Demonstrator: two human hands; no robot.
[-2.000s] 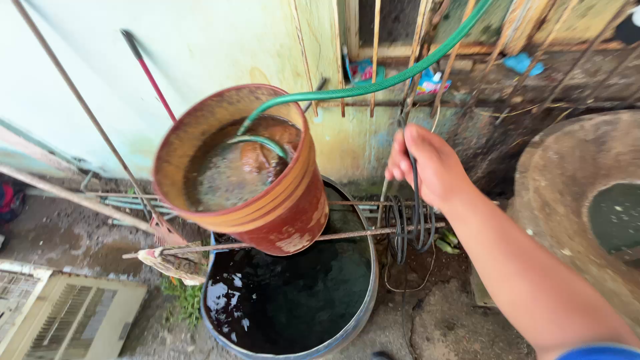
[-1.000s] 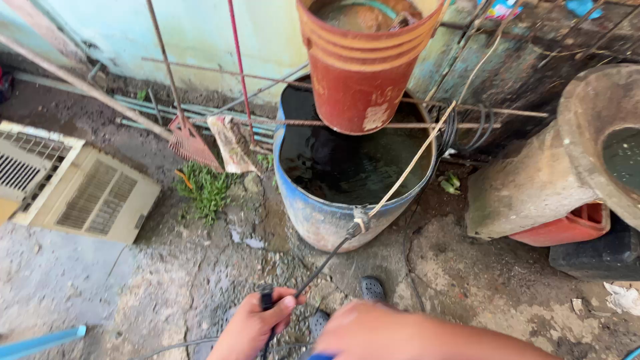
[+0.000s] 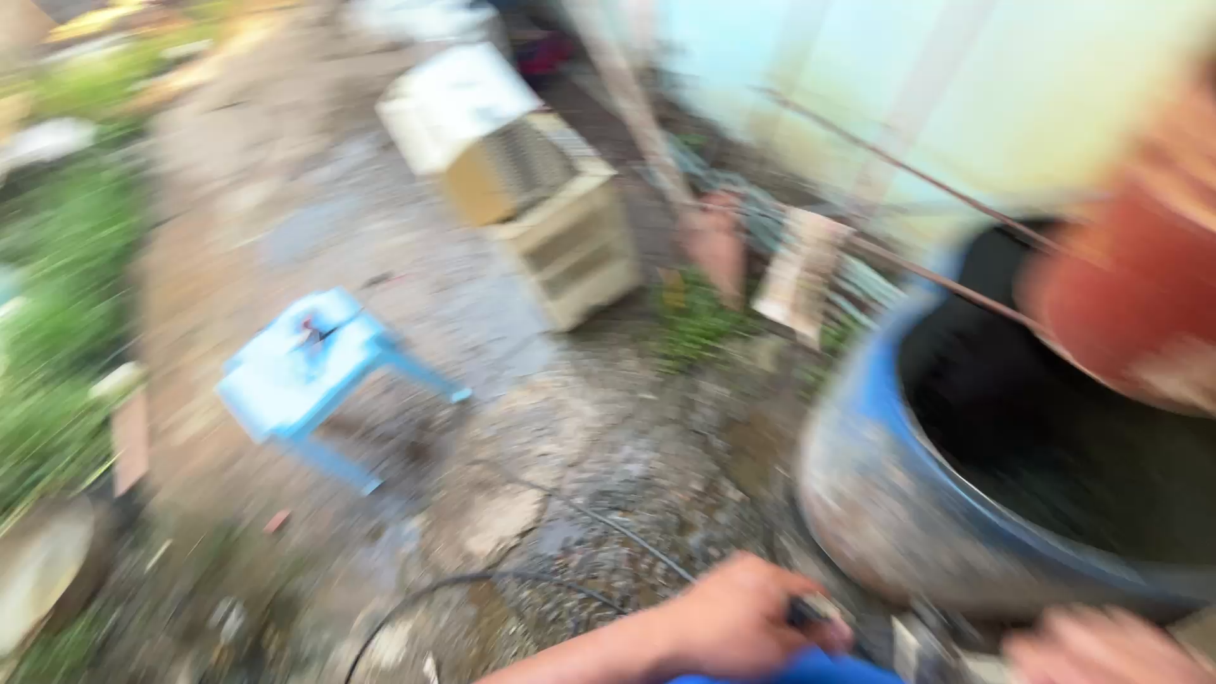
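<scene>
My left hand [image 3: 750, 613] is closed around a dark object, probably the black cable seen a second ago; blur hides its exact shape. A black cable [image 3: 494, 576] curves over the wet ground beside that forearm. My right hand [image 3: 1102, 651] is at the lower right edge, blurred, and its fingers cannot be made out. Just above the hands is a blue barrel [image 3: 855, 475] of dark water. A red-orange bucket [image 3: 1130, 275] is over the barrel, with a thin metal rod [image 3: 959, 290] running beneath it.
A light blue plastic stool [image 3: 304, 366] with a small dark tool on top stands on the wet concrete. Beyond it are beige louvred housings [image 3: 570, 228]. A rake head [image 3: 717, 242] and a cloth [image 3: 803, 271] are near the wall. Grass [image 3: 76, 313] lines the left side.
The view has swung far to the left, bringing the stool into sight. Two seconds ago my right hand was up at the black cable by the rod; now both hands are low in front.
</scene>
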